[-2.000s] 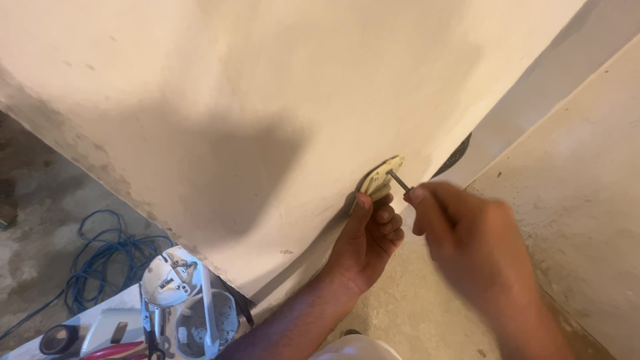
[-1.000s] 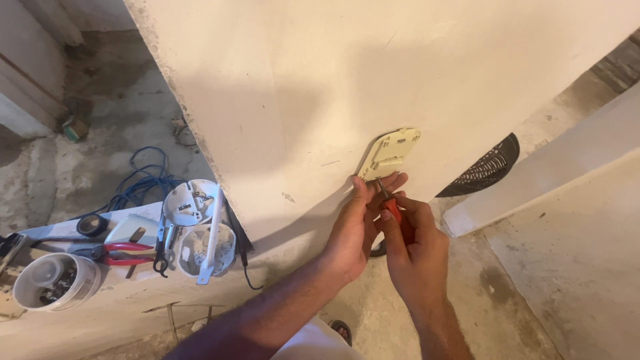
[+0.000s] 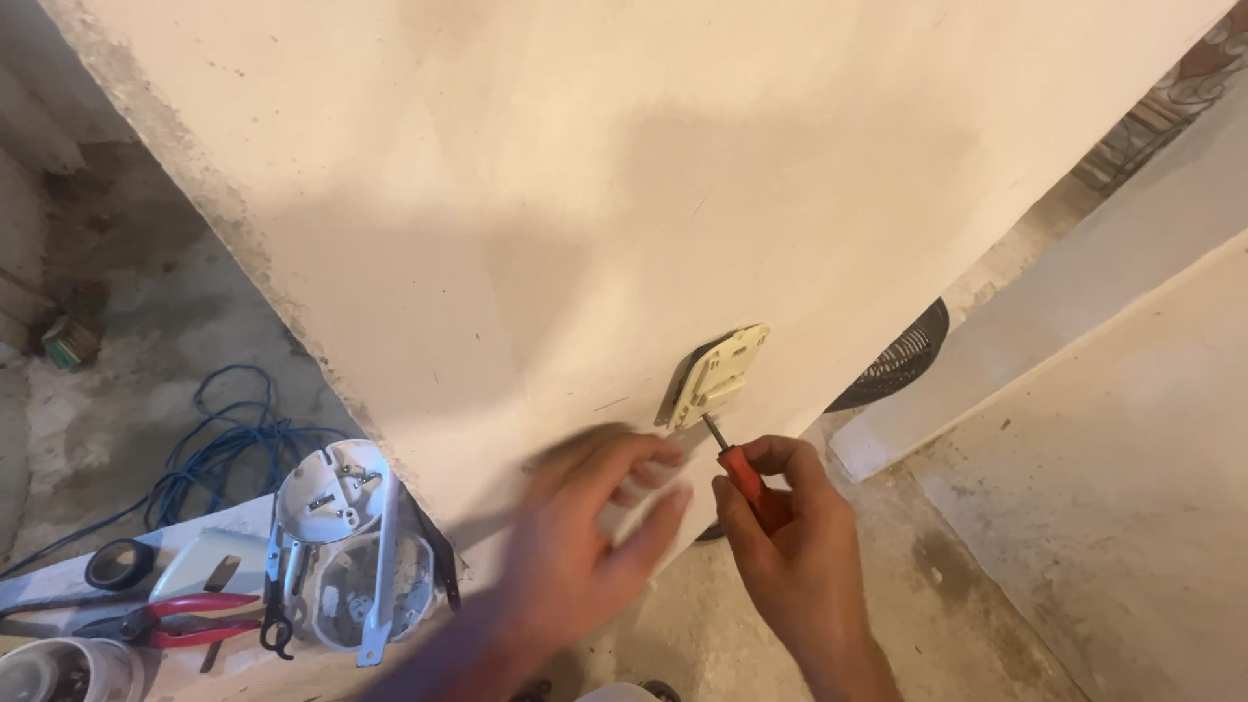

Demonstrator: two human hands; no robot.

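A cream plastic switch or socket frame (image 3: pixel 721 375) sits on the plastered wall (image 3: pixel 546 244), with a dark gap showing along its left side. In my right hand (image 3: pixel 804 546) is a screwdriver (image 3: pixel 746 478) with a red handle, and its tip meets the lower edge of the frame. My left hand (image 3: pixel 604 526), blurred, is just below and left of the frame, fingers apart and nothing visible in it.
At the lower left, a ledge (image 3: pixel 58 575) carries red-handled pliers (image 3: pixel 185 619), black tape (image 3: pixel 119 564), a white cover plate (image 3: pixel 210 565), a tub (image 3: pixel 73 673) and plastic boxes with small parts (image 3: pixel 331 492). Blue cable (image 3: pixel 229 439) lies on the floor; a black round grille (image 3: pixel 892 361) is behind the wall.
My left hand, close to the frame's lower edge and the screwdriver a second ago, has moved away from them. The screwdriver stays in my right hand.
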